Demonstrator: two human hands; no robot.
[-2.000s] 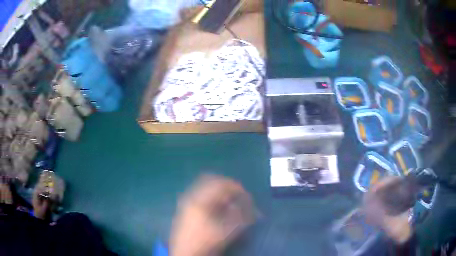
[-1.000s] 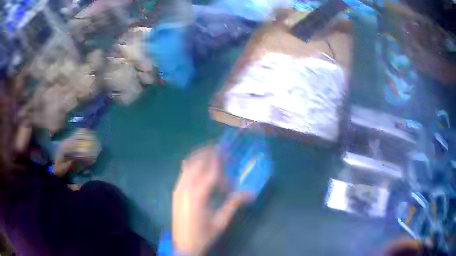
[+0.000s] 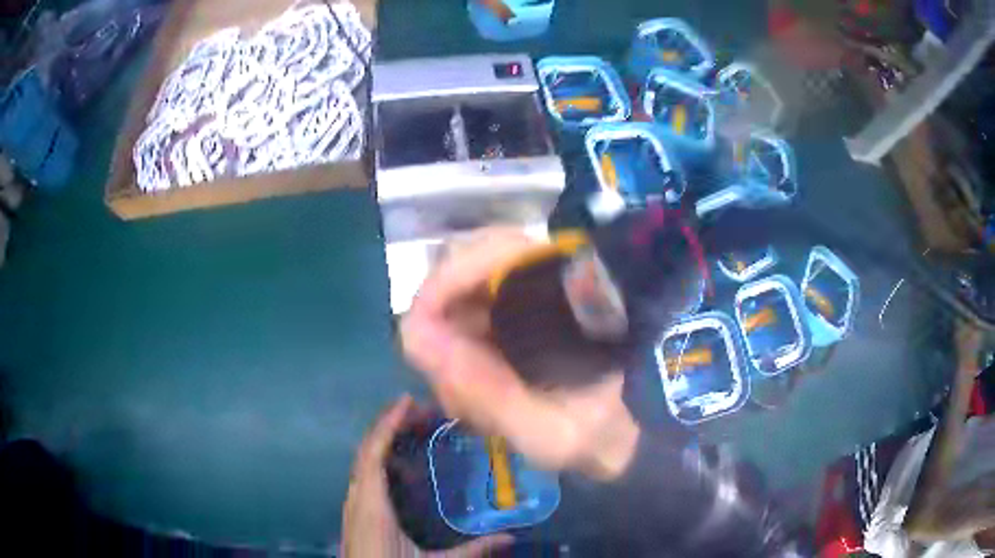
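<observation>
My left hand [image 3: 376, 496] is at the bottom centre, around the left side of a blue housing [image 3: 529, 496] with a yellow-orange inner part [image 3: 501, 471] showing. My right hand [image 3: 524, 392] is just above it, wrapped around the thick dark electric screwdriver [image 3: 551, 316], which has a yellow-orange patch. The hand and tool are blurred, and the tool's tip is hidden. They cover the front part of the silver-grey screw feeder [image 3: 464, 185].
A carton tray [image 3: 240, 194] piled with white frames [image 3: 256, 98] stands at the upper left. Housings with white rims [image 3: 704, 368] are spread right of the feeder. Blue housings [image 3: 38, 131] are at the far left edge. A pale bar [image 3: 927, 87] shows at the upper right.
The view has swung right. My left hand and the housing are now at the bottom centre. My right hand, barely in view a second ago, now holds the screwdriver above the housing.
</observation>
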